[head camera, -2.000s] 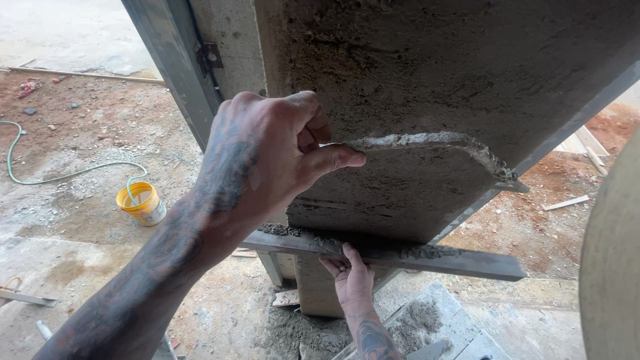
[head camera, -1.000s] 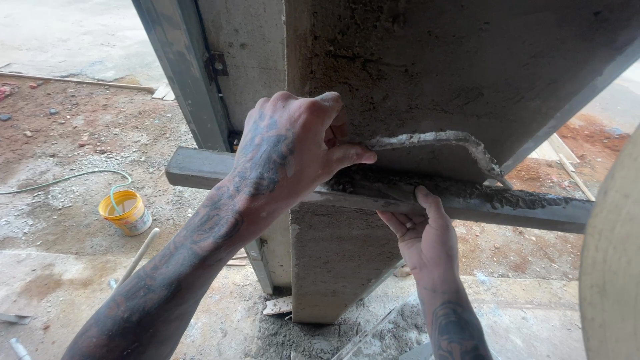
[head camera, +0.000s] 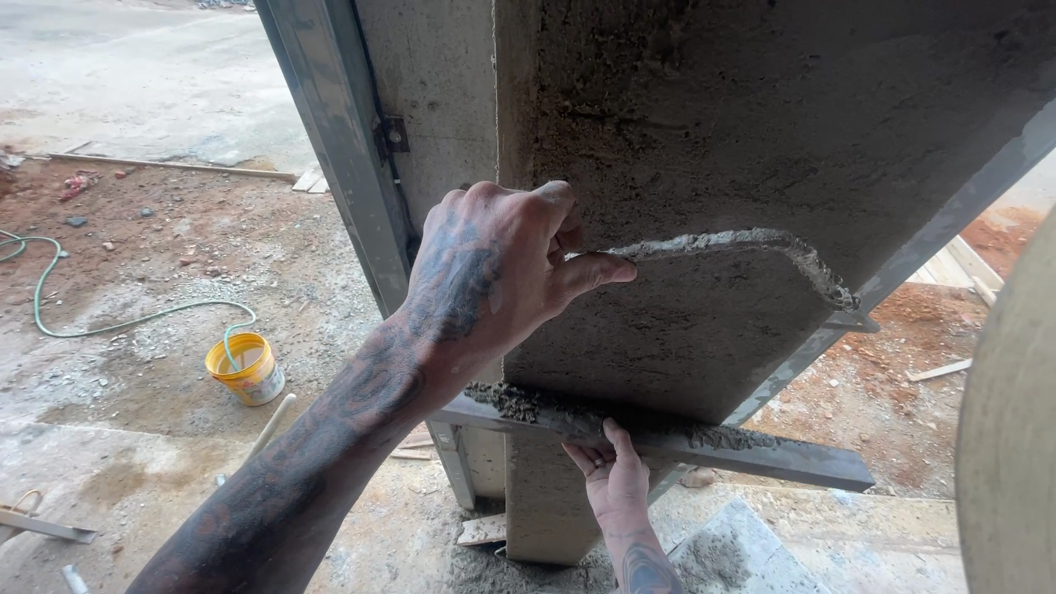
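Observation:
My left hand (head camera: 511, 256) pinches one end of a bent metal rod (head camera: 726, 241) crusted with mortar. The rod runs right across the face of a freshly plastered column (head camera: 709, 148), its far end bent down at the column's right edge. Lower down, my right hand (head camera: 615, 474) grips a long straightedge bar (head camera: 767, 462) from below, thumb on its near side. The bar lies crosswise at the column, slanting down to the right, with wet mortar heaped along its top. My left forearm hides the bar's left end.
A metal frame post (head camera: 338, 148) stands left of the column. A yellow bucket (head camera: 246, 370) with a green hose (head camera: 148, 318) in it stands on the ground at left. Mortar lies on a board (head camera: 742, 553) below. A pale rounded surface (head camera: 1006, 396) fills the right edge.
The right hand and the bar have moved down the column, and the bar's left end has gone behind my left forearm. My left hand still pinches the rod.

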